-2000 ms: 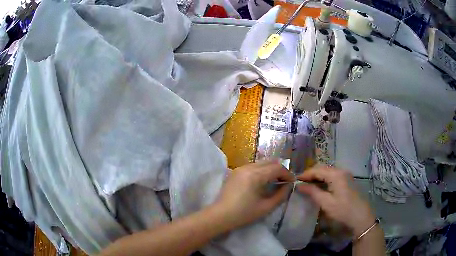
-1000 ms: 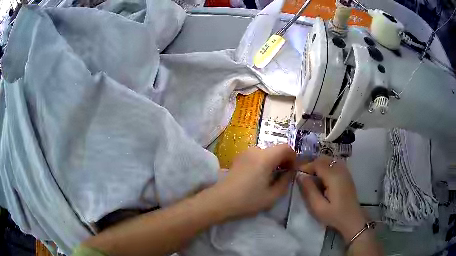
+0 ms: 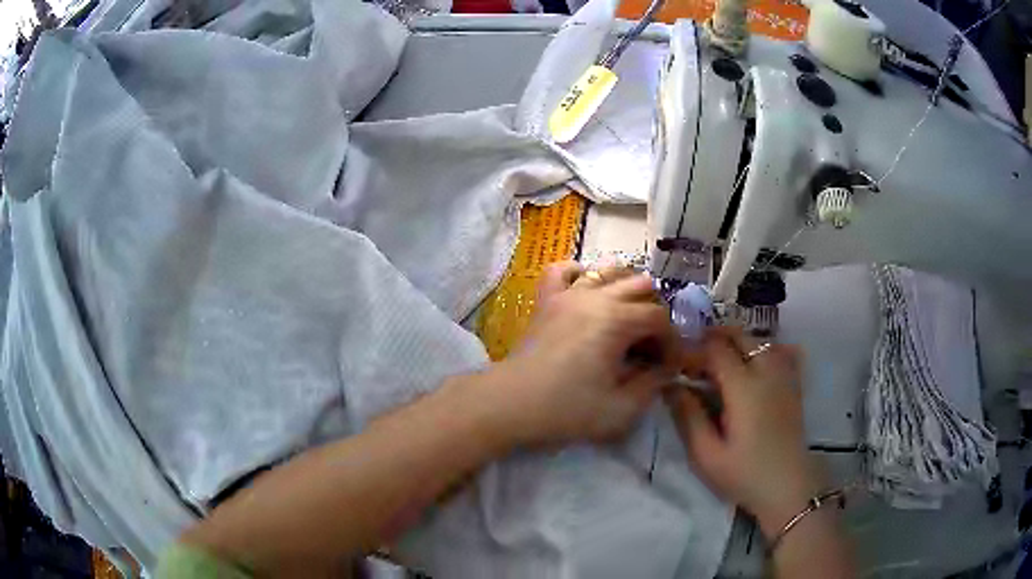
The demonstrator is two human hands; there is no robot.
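The pale grey garment (image 3: 272,294) is heaped on the left and runs under my forearm to the front edge. My left hand (image 3: 594,356) is just in front of the needle area, its fingers pinched on cloth. My right hand (image 3: 741,413) meets it fingertip to fingertip, also pinching a small bit of pale cloth; the held part is mostly hidden by the fingers and blurred. The white sewing machine head (image 3: 707,170) stands right behind my hands. The presser foot area (image 3: 688,308) is partly covered.
A bundle of pale strips with frayed ends (image 3: 922,396) lies on the right of the machine bed. Orange-yellow tape (image 3: 548,243) shows left of the needle. A metal stem with a yellow-white label (image 3: 584,104) hangs left of the head. Thread cones (image 3: 843,40) stand on top.
Both hands have moved up closer to the needle area, still together at the cloth. The camera view has shifted, so the machine appears larger than at first.
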